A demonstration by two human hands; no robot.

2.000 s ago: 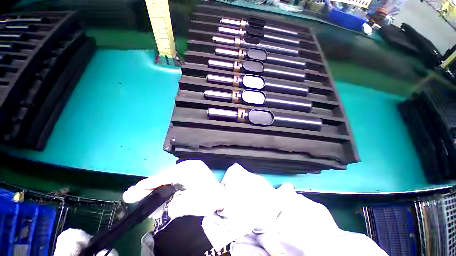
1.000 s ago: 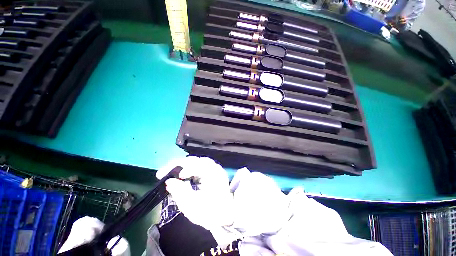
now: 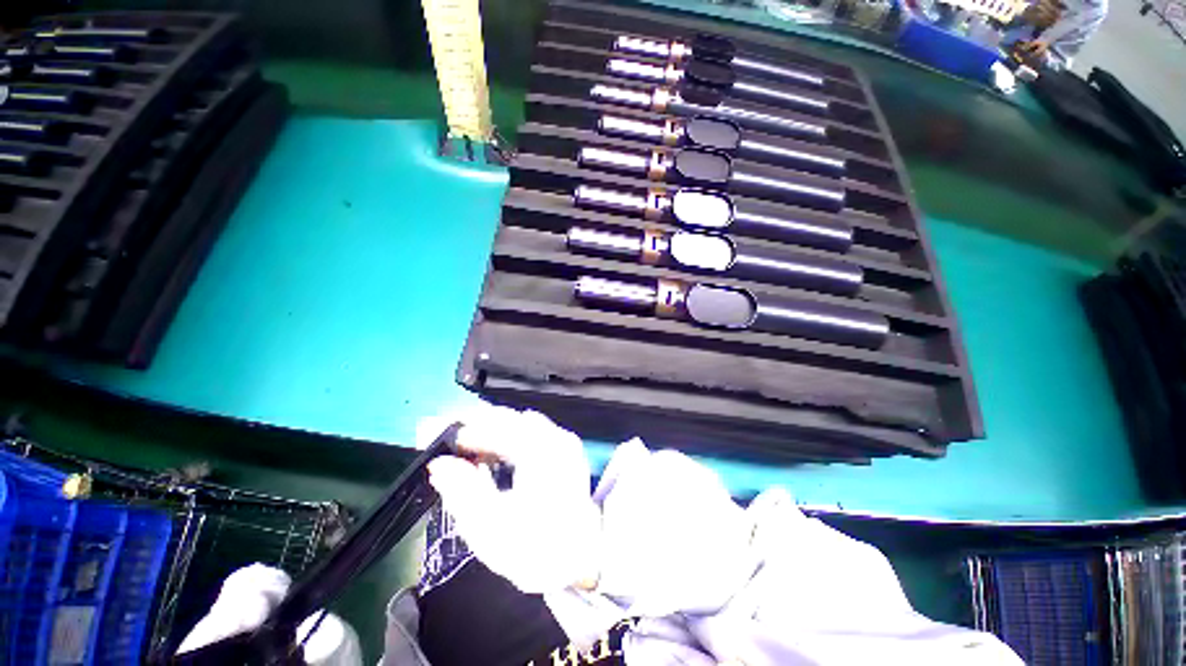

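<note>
My right hand point(image 3: 514, 488), in a white glove, grips the upper end of a black folding tripod point(image 3: 371, 540) near the bench's front edge. The tripod slants down to the lower left, with its legs close together. My left hand point(image 3: 267, 625), also in a white glove, is at the tripod's lower end and is cut off by the bottom edge of the picture. Its fingers are partly hidden behind the dark legs. Ahead lies a black slotted tray point(image 3: 728, 371) with several telescopic rod units point(image 3: 813, 319) in its grooves.
The trays stand on a green-teal bench point(image 3: 325, 273). More black trays are stacked left point(image 3: 130, 247) and right point(image 3: 1132, 377). A yellow post point(image 3: 458, 72) stands behind. Blue crates point(image 3: 78, 572) and wire racks are below the bench edge. Another person's arm point(image 3: 1073, 33) shows at top right.
Since two seconds ago the view has shifted, so the tray sits further right. The tripod in my hands is held a little steeper, and my left hand shows slightly more to the right.
</note>
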